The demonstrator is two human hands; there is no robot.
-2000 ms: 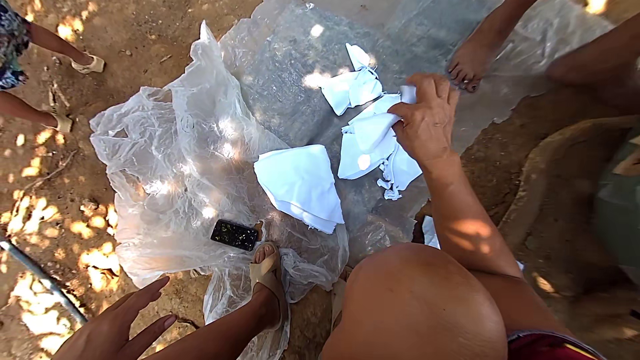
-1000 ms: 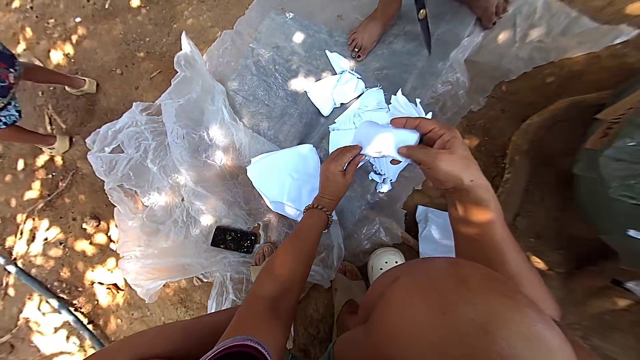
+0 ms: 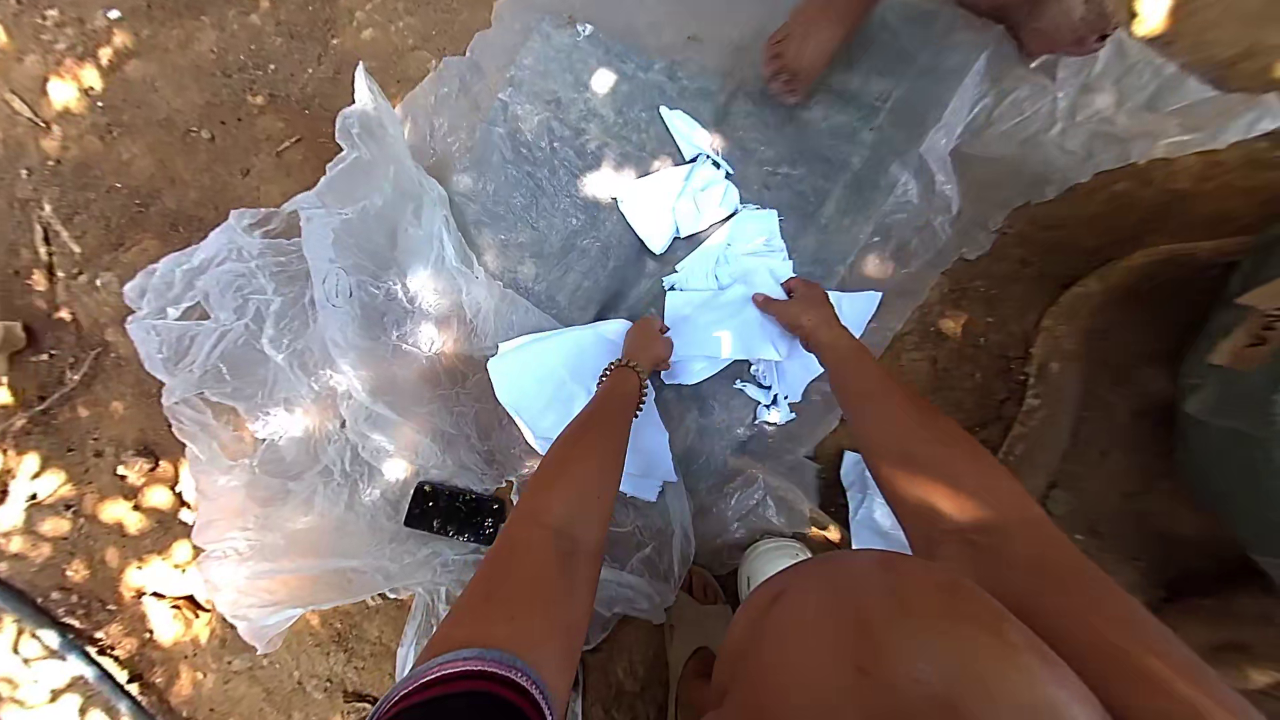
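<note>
My left hand (image 3: pixel 648 345), with a beaded bracelet at the wrist, pinches the left edge of a white cloth piece (image 3: pixel 722 325). Fingers of my right hand (image 3: pixel 803 310) grip the same piece near its upper right corner. Under and above it lie more white cloth pieces (image 3: pixel 740 245) with frayed edges, and small scraps (image 3: pixel 770 395) sit just below. A larger folded white cloth (image 3: pixel 570 385) is spread beneath my left wrist. Farther up rests another crumpled white piece (image 3: pixel 680 200).
A clear plastic sheet (image 3: pixel 350 400) covers the brown soil. A black phone (image 3: pixel 455 512) lies on it at lower left. Another person's bare foot (image 3: pixel 805 50) stands at the top. One more white piece (image 3: pixel 873 505) lies beside my right forearm, and a dark hose (image 3: pixel 60 640) crosses the lower left.
The small white piece held up between both hands one second ago is now spread low over the others. Two seconds ago my left hand was empty at lower left. The dark blade near the top has gone from view.
</note>
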